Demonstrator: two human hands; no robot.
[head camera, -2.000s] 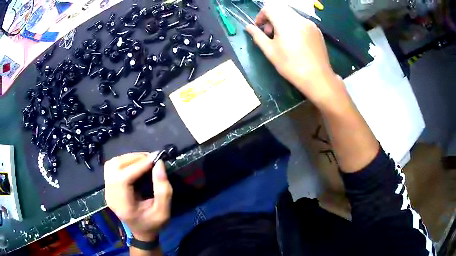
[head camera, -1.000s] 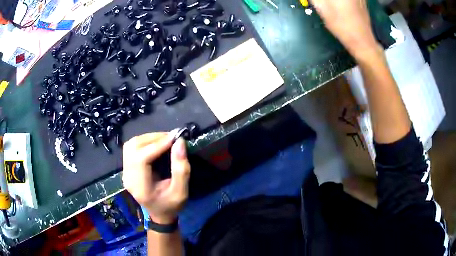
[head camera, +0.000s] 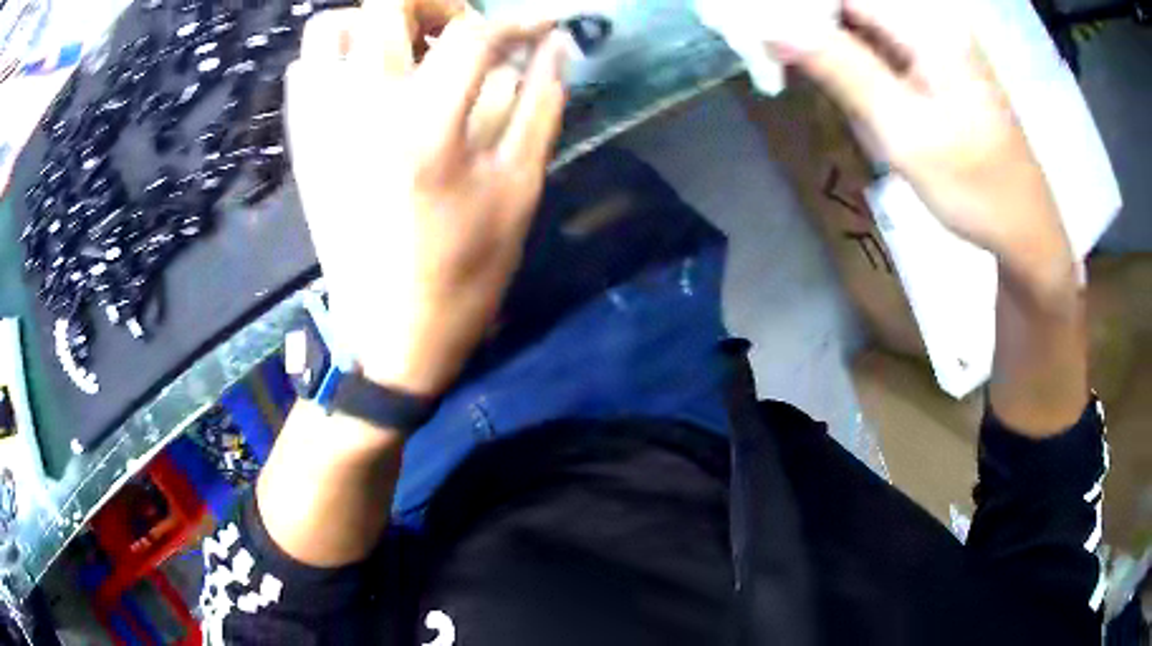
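My left hand (head camera: 436, 152) is raised over the bench edge, blurred, with a small black earbud (head camera: 588, 30) at its thumb and fingertips. My right hand (head camera: 929, 139) is at the upper right, also blurred. Its fingertips are at a white tissue or wipe (head camera: 762, 57) that hangs near the bench edge. Many black earbuds (head camera: 139, 139) lie in a pile on the dark mat (head camera: 221, 271) to the left, streaked by motion.
The green bench edge (head camera: 164, 379) runs diagonally across the view. Red bins (head camera: 152, 524) and blue bins (head camera: 253, 410) are below it at the left. Cardboard (head camera: 929, 423) and white sheets (head camera: 929, 303) are at the right. The wearer's lap (head camera: 606, 353) is below.
The view has shifted. My left hand has moved up and right with the earbud. My right hand has come back from the far bench to the white tissue. The cream card is no longer visible.
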